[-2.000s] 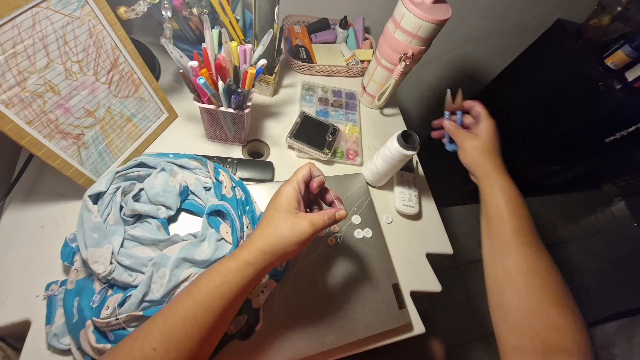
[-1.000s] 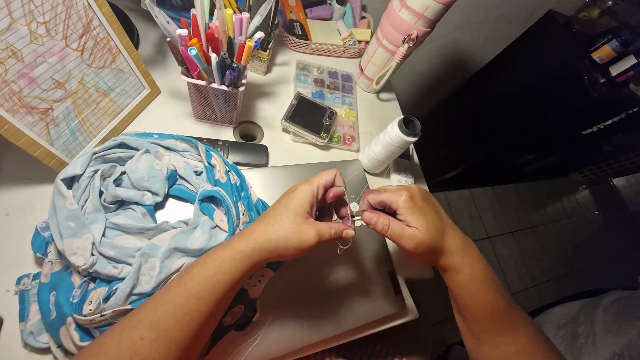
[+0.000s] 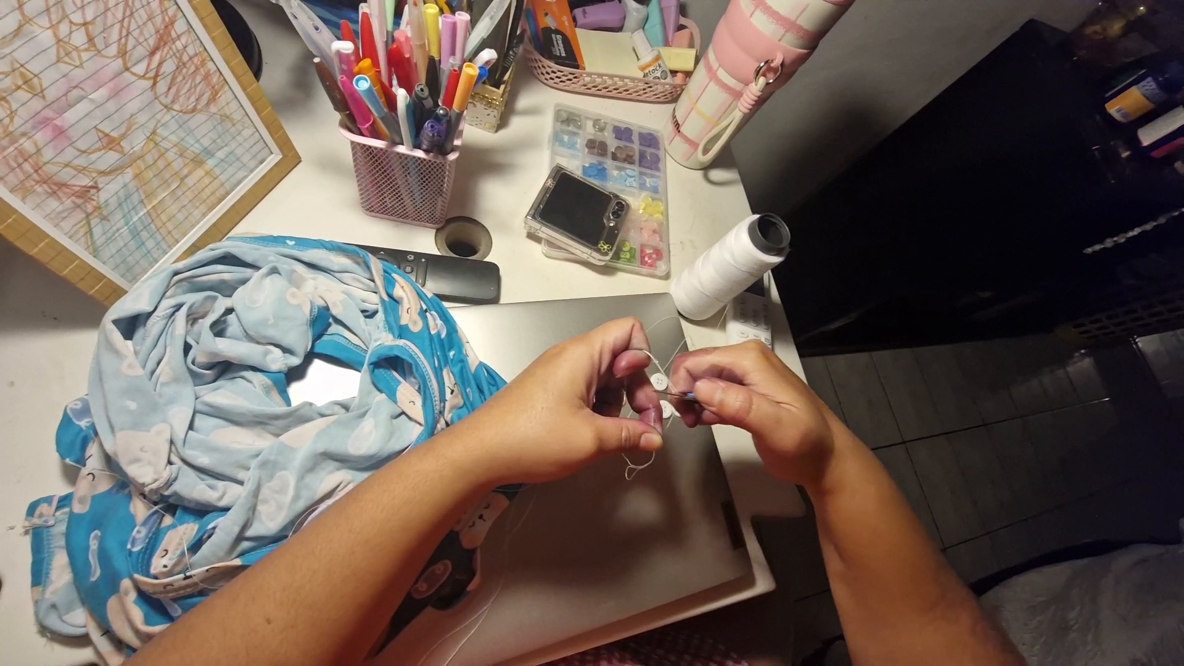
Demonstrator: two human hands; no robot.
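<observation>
My left hand (image 3: 592, 402) pinches white thread (image 3: 638, 467) between thumb and fingers above the grey laptop lid (image 3: 610, 555). Close against it on the right, my right hand (image 3: 754, 402) grips small scissors (image 3: 686, 396), mostly hidden by the fingers, with the tips at the left fingertips. White buttons (image 3: 659, 380) lie behind and between the hands. A white thread cone (image 3: 726, 268) leans beyond them, by a white remote control (image 3: 747, 319). Blue and white printed fabric (image 3: 240, 388) lies bunched to the left, partly over the laptop.
Behind the laptop are a black remote (image 3: 453, 277), a pink mesh pen holder (image 3: 402, 180), a compartment box of coloured pieces (image 3: 647, 166) with a phone (image 3: 578, 213) on it, and a pink tumbler (image 3: 731, 83). A framed drawing (image 3: 111, 120) stands left. The desk edge (image 3: 763, 555) runs along the right.
My right hand has come in from the right with the scissors and now meets my left hand above the laptop. The scissors' blades were apart and pointing up two seconds ago.
</observation>
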